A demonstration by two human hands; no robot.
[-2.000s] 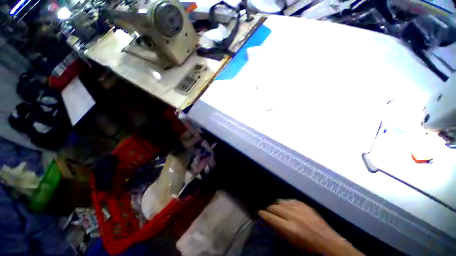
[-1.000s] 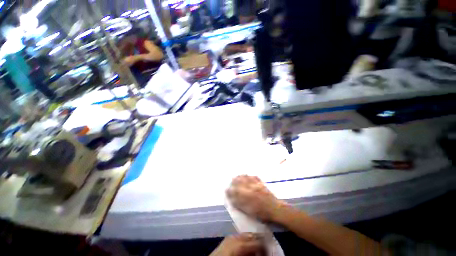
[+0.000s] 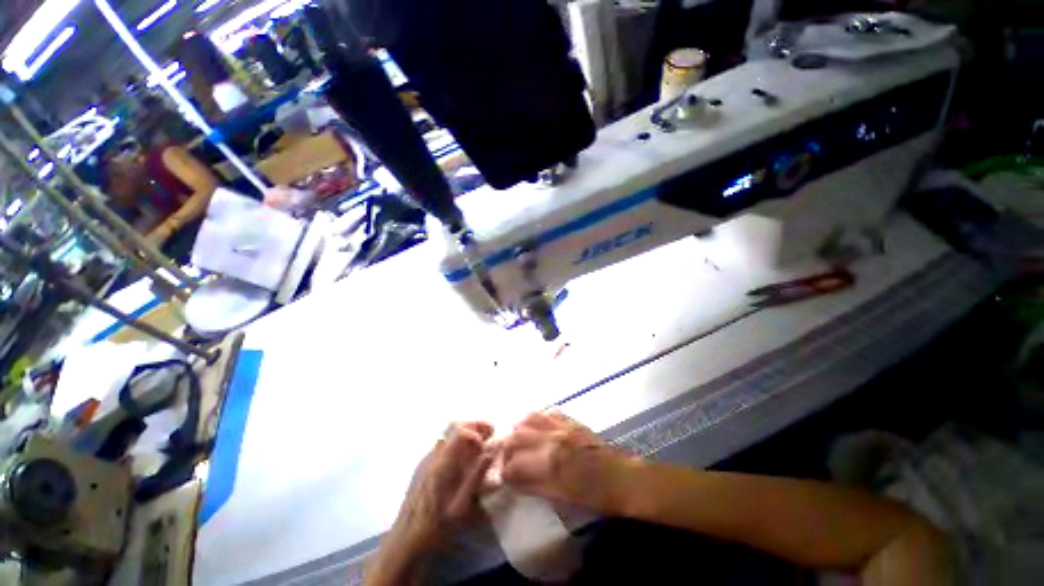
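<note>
A small cream fabric piece (image 3: 532, 533) hangs from my two hands over the table's front edge. My left hand (image 3: 455, 472) pinches its upper end from the left. My right hand (image 3: 563, 460) pinches it close beside, the fingers of both hands nearly touching. The white sewing machine (image 3: 618, 243) with the blue stripe and "JACK" lettering stands beyond my hands. Its presser foot and needle area (image 3: 543, 318) is up and to the right of the hands' near position, with no fabric visible under it.
Red-handled snips (image 3: 815, 287) lie under the machine arm. A cream thread cone (image 3: 683, 71) stands behind the head. Blue edging (image 3: 232, 438) marks the table's left side. Another machine (image 3: 60, 495) is at lower left. A person in dark red (image 3: 183, 181) sits at the back left.
The view has swung right, from the floor basket to the machine. Both hands now meet at the fabric's upper end; one second ago the left hand was lower, at the frame's bottom edge.
</note>
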